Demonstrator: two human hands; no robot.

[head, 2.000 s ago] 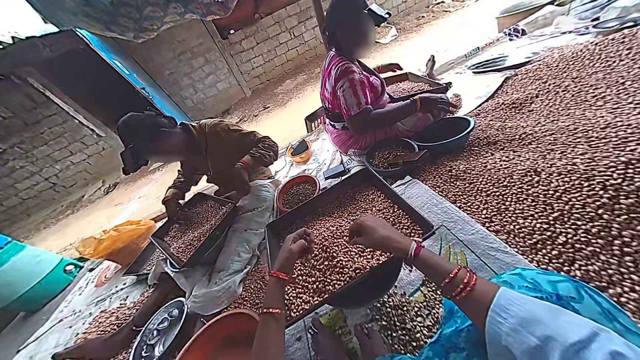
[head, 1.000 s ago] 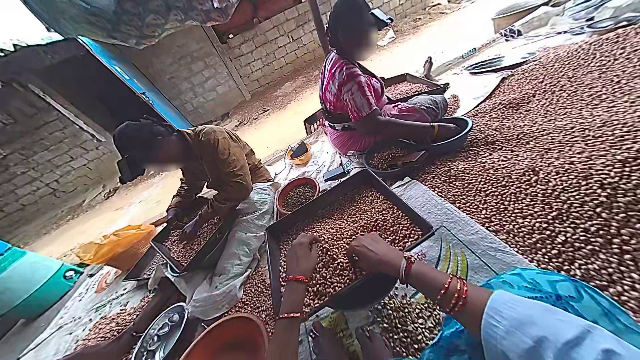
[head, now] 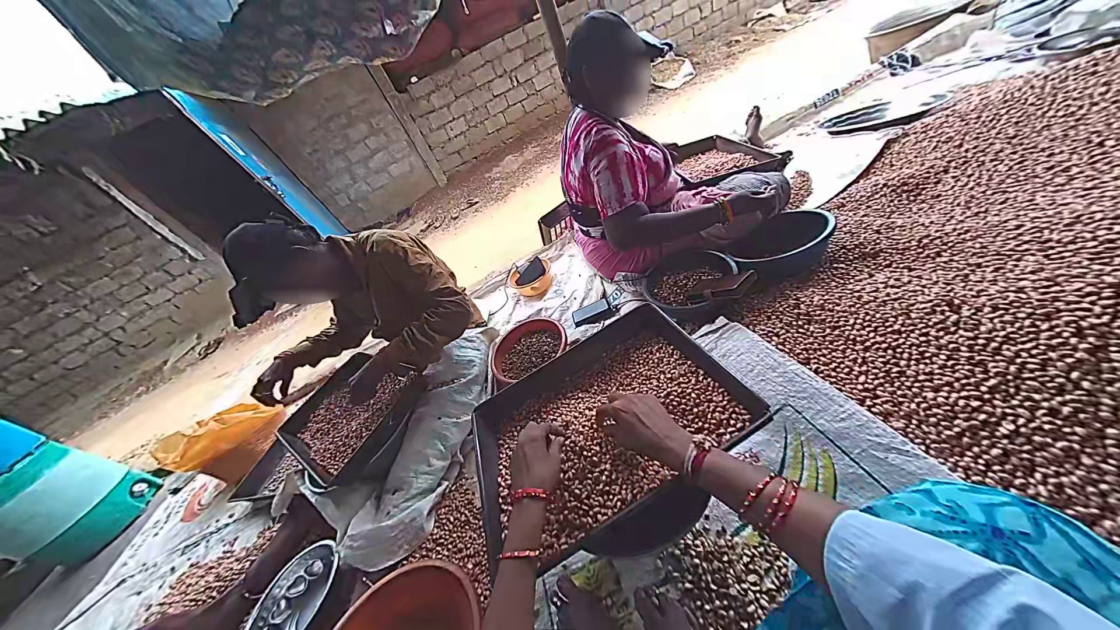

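Note:
A dark rectangular tray point(head: 754, 418) full of small brown nuts or seeds point(head: 612, 464) lies in front of me, on top of a dark round basin point(head: 652, 523). Over the left part of the tray is my left hand point(head: 537, 455), its fingers bent down at the nuts. My right hand point(head: 643, 424) is over the middle of the tray, fingertips curled together close to the nuts. The two hands are apart. Whether either one pinches a nut is too small to tell. Red bangles circle both wrists.
A huge heap of nuts point(head: 980, 289) spreads at right. An orange bowl point(head: 420, 595) and a metal plate point(head: 297, 591) are at lower left. Behind the tray stands a red bowl of nuts point(head: 529, 350). Two people point(head: 394, 289) point(head: 626, 175) sit beyond, each with a tray.
My right hand has lifted slightly from where it touched the nuts, and my left hand has shifted a little down the tray. The person at left has drawn one hand out of their tray.

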